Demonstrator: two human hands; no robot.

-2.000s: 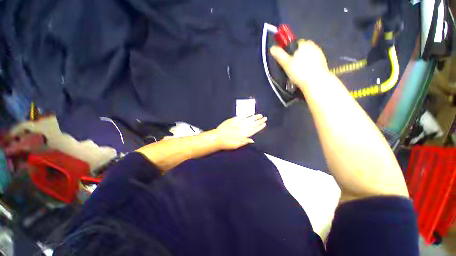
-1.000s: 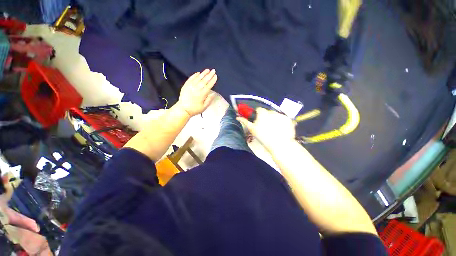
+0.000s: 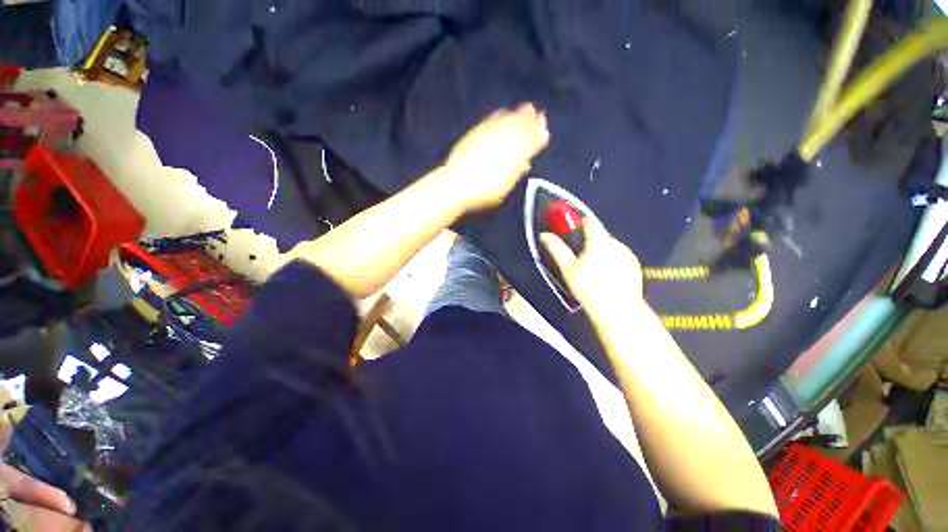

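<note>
The dark navy cloth lies rumpled over the pressing table in front of me. My left hand is over the cloth's near part, fingers bent and blurred; whether it grips the cloth cannot be told. My right hand is closed round the handle of the steam iron, to the right of and nearer to me than my left hand. The iron has a pale silvery rim and a red top, and its pointed end faces away from me. The yellow hose curves out to its right. No white label shows.
Red baskets stand at the left and lower right. A pale, ragged-edged surface borders the cloth at the left. Brown cardboard is at the lower right. Part of a person's hand shows at the lower left edge.
Since one second ago, my left hand has moved right and away from me over the cloth, its fingers now bent. The iron has moved right, its tip turned away from me. The white label is no longer visible.
</note>
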